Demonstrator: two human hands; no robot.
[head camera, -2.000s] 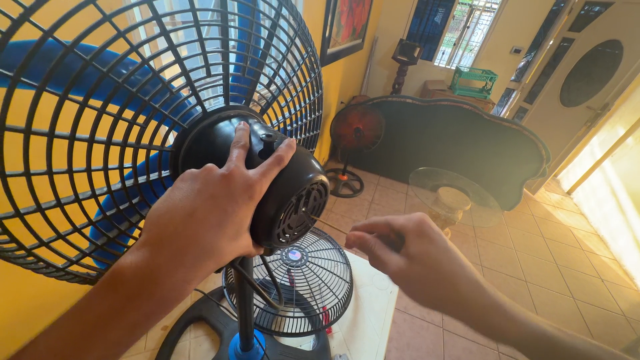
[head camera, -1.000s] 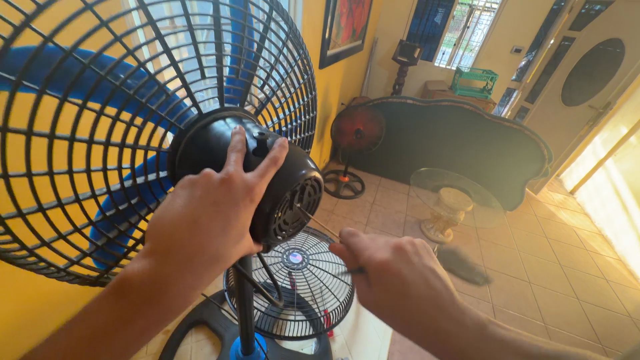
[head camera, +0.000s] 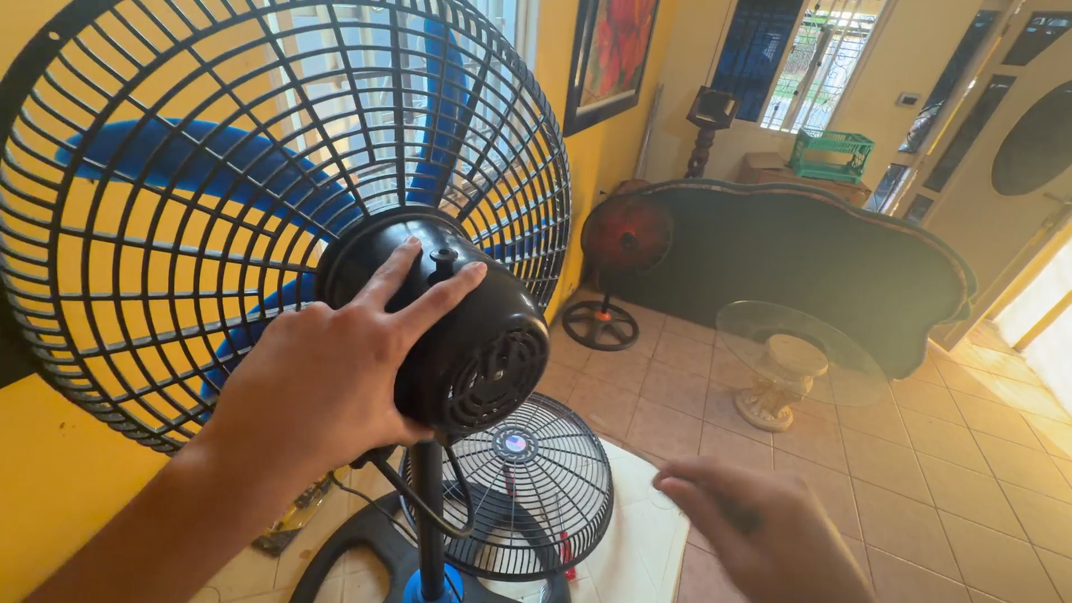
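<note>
A large black pedestal fan with blue blades stands at the left, its rear grille (head camera: 251, 201) turned partly toward me. My left hand (head camera: 335, 368) lies over the black motor housing (head camera: 469, 335), two fingers spread on either side of the small knob (head camera: 442, 258) on top and the thumb underneath. The slotted back end of the housing faces right. My right hand (head camera: 754, 519), blurred, is apart from the fan at the lower right, its fingers curled round a dark, greenish shape, apparently a thin tool's handle; no shaft can be made out.
Below the housing, a round black fan grille (head camera: 515, 502) lies near the stand's base and a white surface (head camera: 636, 519). A cable loops beside the pole (head camera: 429, 519). Farther back are a glass-topped table (head camera: 796, 356), a smaller red fan (head camera: 628, 239), a dark scalloped panel (head camera: 779, 243) and a green crate (head camera: 832, 155).
My right hand has drawn back from the slotted rear of the housing, where a thin shaft reached from its fingers, toward the lower right. My left hand remains on the housing.
</note>
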